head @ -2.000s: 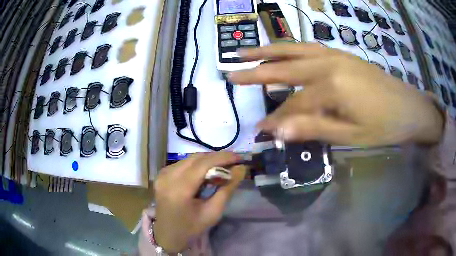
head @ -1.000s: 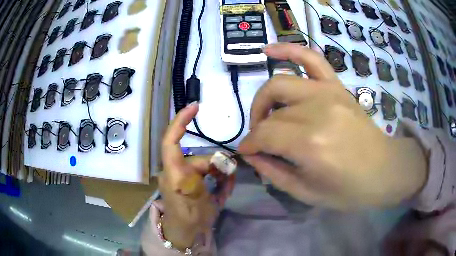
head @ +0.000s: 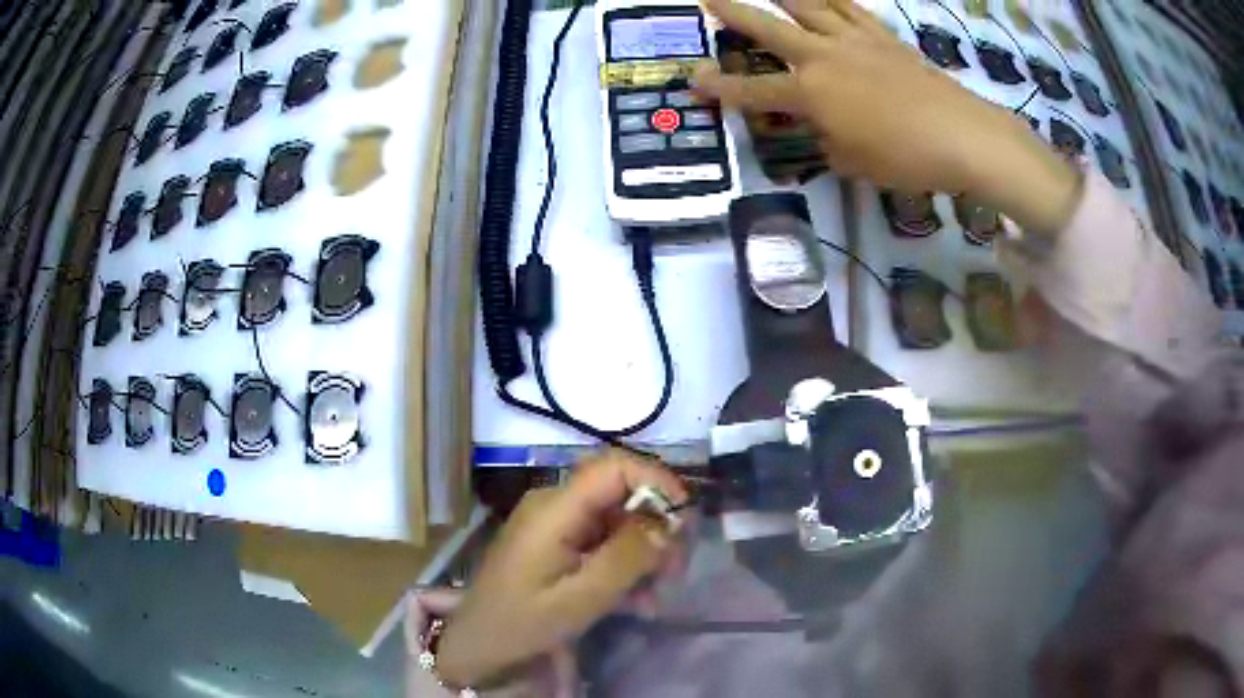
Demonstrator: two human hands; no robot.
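Observation:
My left hand (head: 566, 566) is at the near edge, its fingertips closed on a small pale plug (head: 655, 507) with a thin dark lead towards the fixture. The fixture (head: 917, 409) has a silvery square frame holding a dark unit (head: 849, 480) with a small bright central dot. A shiny silver disc (head: 787, 266) lies on the fixture's dark arm. My right hand (head: 887, 102) is palm down, fingers spread, over the meter's right side and the dark block beside it. The handheld meter (head: 669, 164) has a lit screen, too blurred to read.
A white foam tray (head: 273, 494) on the left holds rows of dark units, with two tan empty pockets near its right edge. A coiled black cord (head: 499, 205) and a meter cable (head: 662, 368) lie between it and the meter. Another foam tray (head: 876, 293) is on the right, partly behind my right arm.
My right hand has moved up and away from my left hand to the meter, uncovering the fixture and silver disc. My left fingers have drawn together around the plug.

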